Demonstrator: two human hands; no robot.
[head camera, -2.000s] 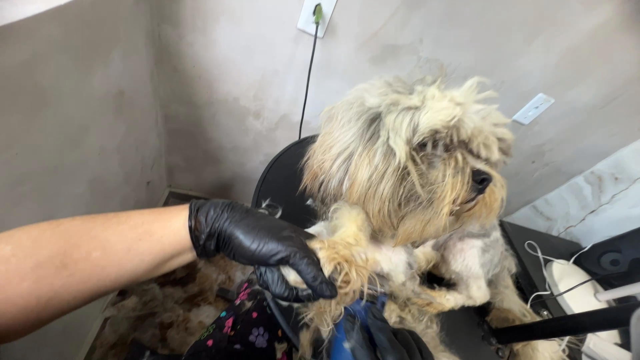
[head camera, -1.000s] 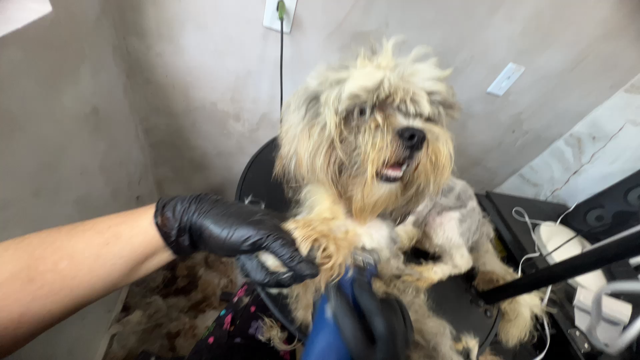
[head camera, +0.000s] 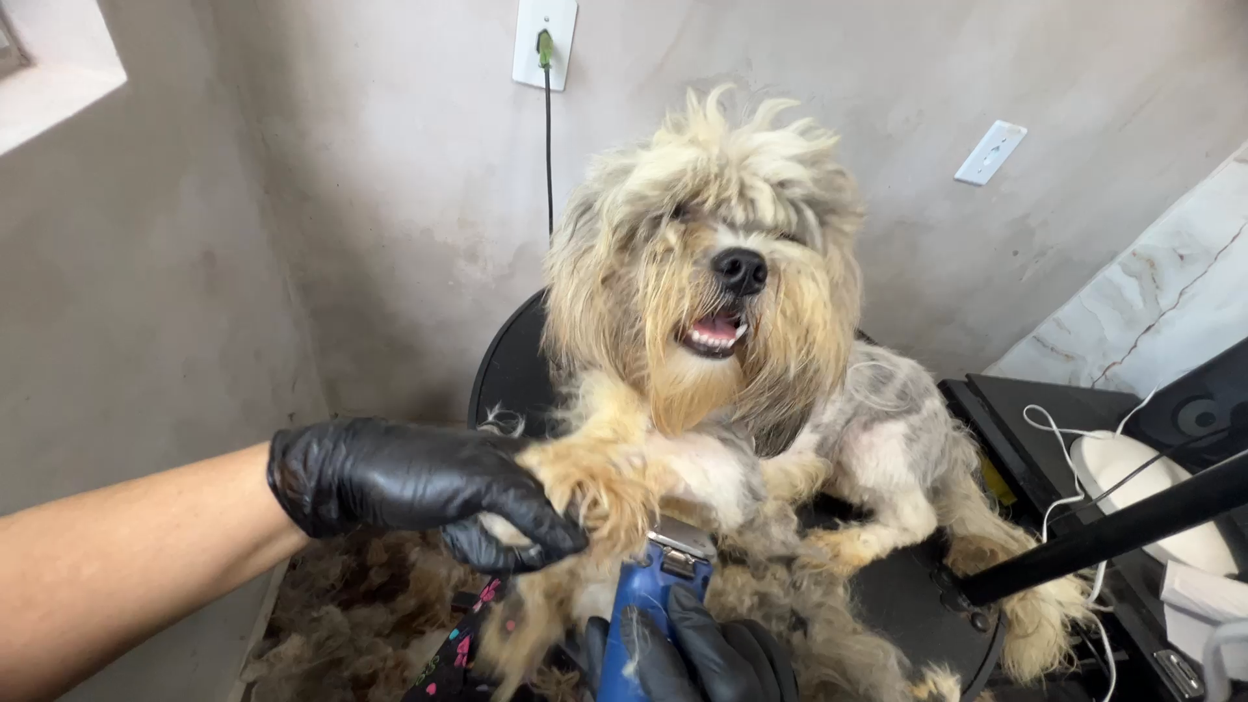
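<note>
A shaggy cream and grey dog (head camera: pixel 702 292) lies on a round black grooming table (head camera: pixel 902 609), facing me with its mouth open. Its body is clipped short, while the head and paws keep long fur. My left hand (head camera: pixel 439 492), in a black glove, holds one of its front paws (head camera: pixel 604 487) from the left. In my right hand (head camera: pixel 697 648), also gloved in black, is a blue electric hair clipper (head camera: pixel 639 609), upright, its metal blade against the fur just under that paw. Loose cut fur (head camera: pixel 809 614) lies around the dog's legs.
A black metal arm (head camera: pixel 1111 531) rises from the table's right side. Beyond it a black cabinet holds a white device (head camera: pixel 1150 492) with cords and a black speaker (head camera: pixel 1199 409). Cut fur covers the floor (head camera: pixel 361 604) at lower left. A cord hangs from a wall outlet (head camera: pixel 544 44).
The dog has turned its head from the right to face me, and its mouth now shows open. My right hand and the clipper, mostly hidden two seconds ago, are now plainly seen below the paw.
</note>
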